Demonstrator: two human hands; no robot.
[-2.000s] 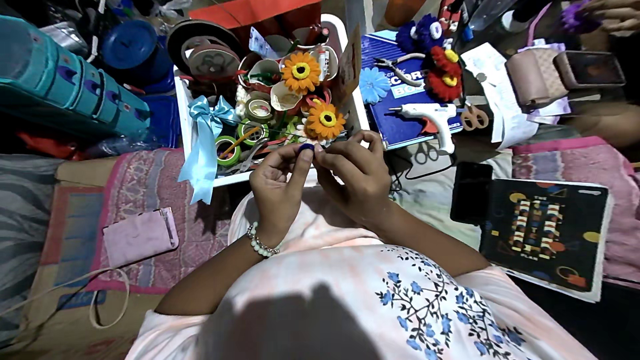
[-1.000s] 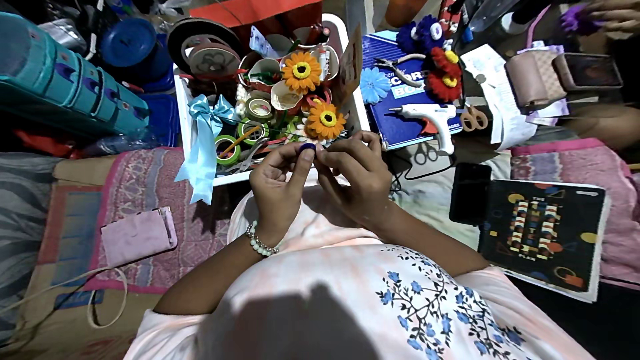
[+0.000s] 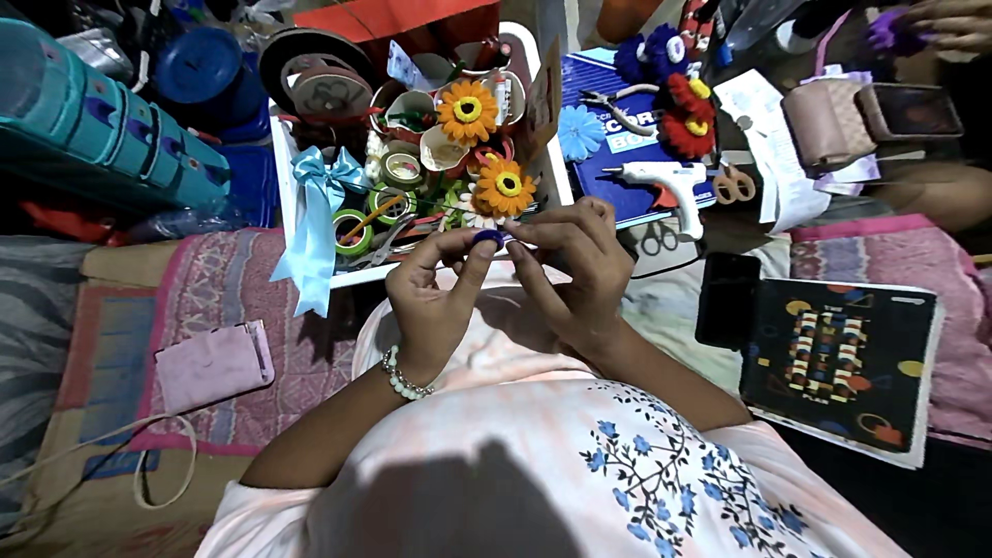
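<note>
Between the thumb and forefinger of my left hand [image 3: 434, 291] is a small dark purple coil [image 3: 488, 236], fuzzy or rolled; its exact make is unclear. My right hand [image 3: 577, 271] meets it from the right, fingertips close against the coil, and whether they pinch part of it cannot be told. Both hands are just in front of the near edge of a white craft tray [image 3: 364, 277]. In the tray are orange craft flowers [image 3: 467, 111], green tape rolls [image 3: 353, 232], pliers [image 3: 391, 242] and a light blue ribbon bow [image 3: 314, 225] over its left side.
Right of the tray, a blue record book [image 3: 589, 81] bears a white glue gun [image 3: 666, 177] and pliers [image 3: 632, 108]. Scissors [image 3: 659, 239], a black phone [image 3: 727, 298] and a black notebook [image 3: 841, 364] are nearer. A pink wallet [image 3: 215, 368] lies left. Another person's hand [image 3: 953, 23] is at top right.
</note>
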